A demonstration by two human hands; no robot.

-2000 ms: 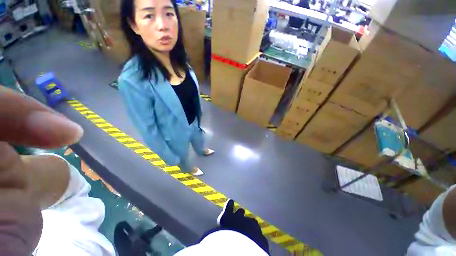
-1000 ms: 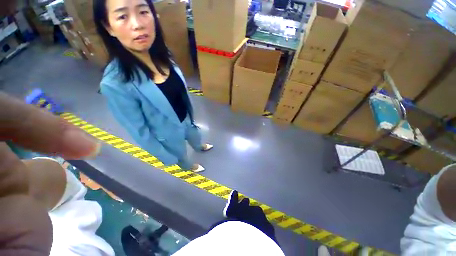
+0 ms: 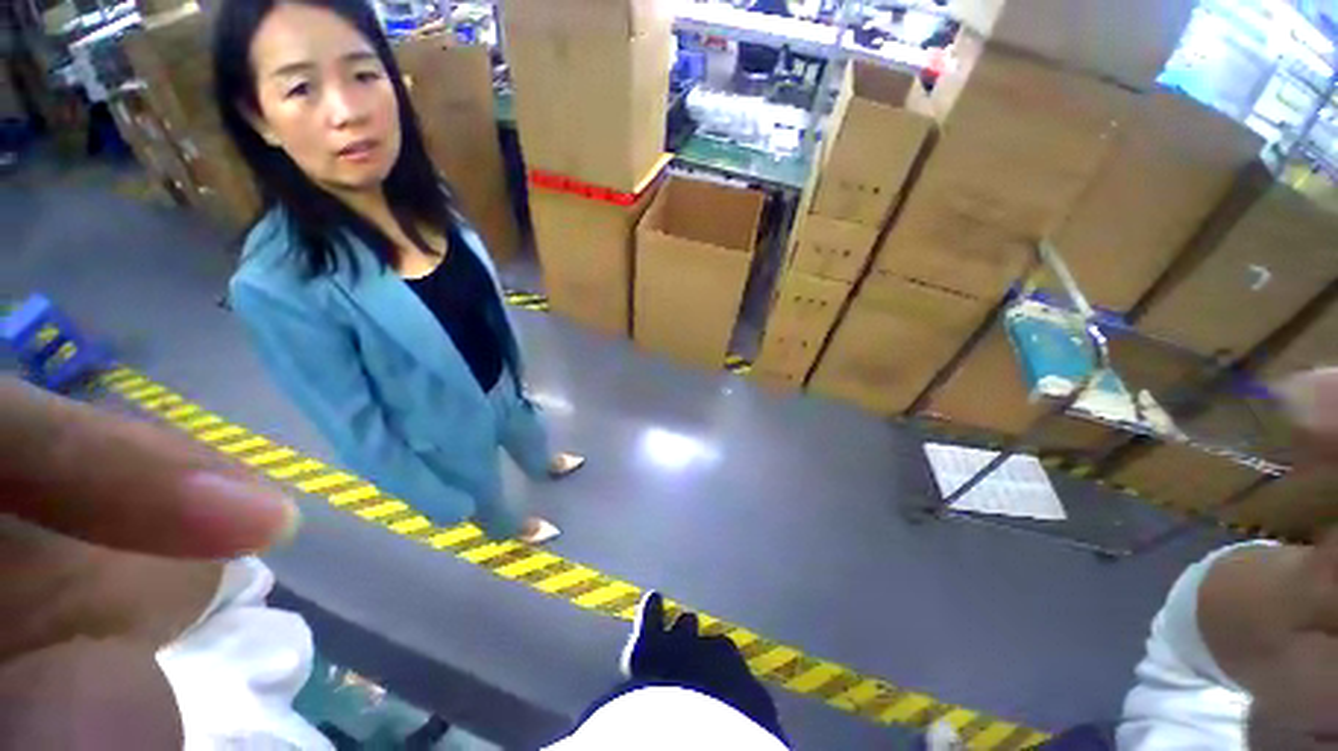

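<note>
My left hand (image 3: 132, 543) fills the left side, bare, blurred and very close to the camera, with a finger pointing inward. My right hand (image 3: 1299, 602) is at the right edge, cut off, with a wrist, part of the palm and a blurred fingertip showing. Both hands are raised beside the camera, in white sleeves. No held object is visible; whatever the fingers touch lies outside the picture. My white top (image 3: 675, 722) bulges at the bottom edge, with a dark shape (image 3: 690, 660) just beyond it.
A person in a blue suit (image 3: 382, 367) stands ahead-left, facing me. Yellow-black tape (image 3: 484, 546) crosses the grey floor. Brown cartons (image 3: 697, 272) line the back. A wire-shelf trolley (image 3: 1108, 404) with a teal package stands right. A blue stool (image 3: 52, 345) is far left; a green surface lies bottom left.
The view has shifted, so the person, stool and cartons sit further left. More of my right hand shows at the right edge. My left hand remains close at the left.
</note>
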